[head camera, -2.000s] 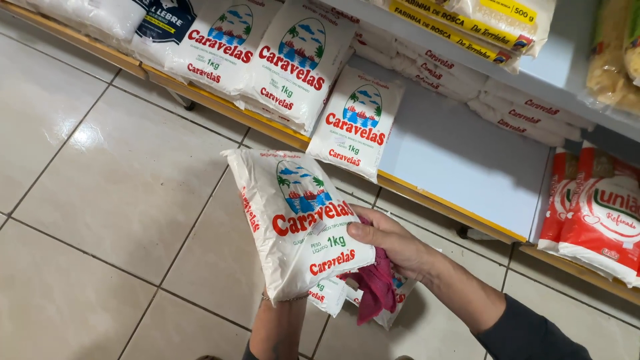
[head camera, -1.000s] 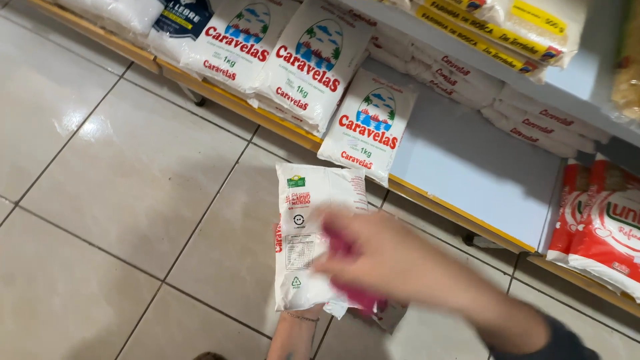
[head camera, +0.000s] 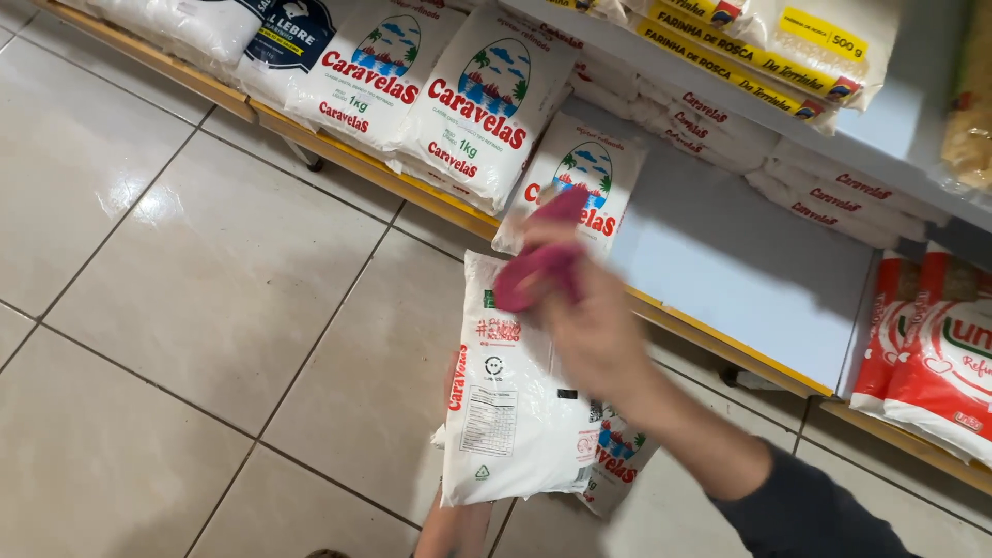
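Note:
A white Caravelas sugar bag (head camera: 519, 418) lies back side up on my left hand (head camera: 453, 387), which is mostly hidden beneath it; the left forearm comes up from the bottom edge. Over the bag's upper end, my right hand (head camera: 573, 287) is blurred and closed on a dark pink cloth (head camera: 539, 275). Another Caravelas bag (head camera: 620, 457) shows partly below the held one, on its right. On the lower shelf, a single Caravelas bag (head camera: 585, 174) lies just beyond my right hand.
Stacked Caravelas bags (head camera: 480, 108) and a dark blue labelled bag (head camera: 291, 35) fill the shelf's left part. More white bags (head camera: 690, 124) lie at the back. Red and white União bags (head camera: 945, 349) stand right. Breadcrumb packs (head camera: 736, 54) sit on the upper shelf. The shelf edge (head camera: 728, 349) is yellow.
The held bag showed its front two seconds ago and now shows its back. My right hand has let go of the bag's side and moved with the cloth up over its top end.

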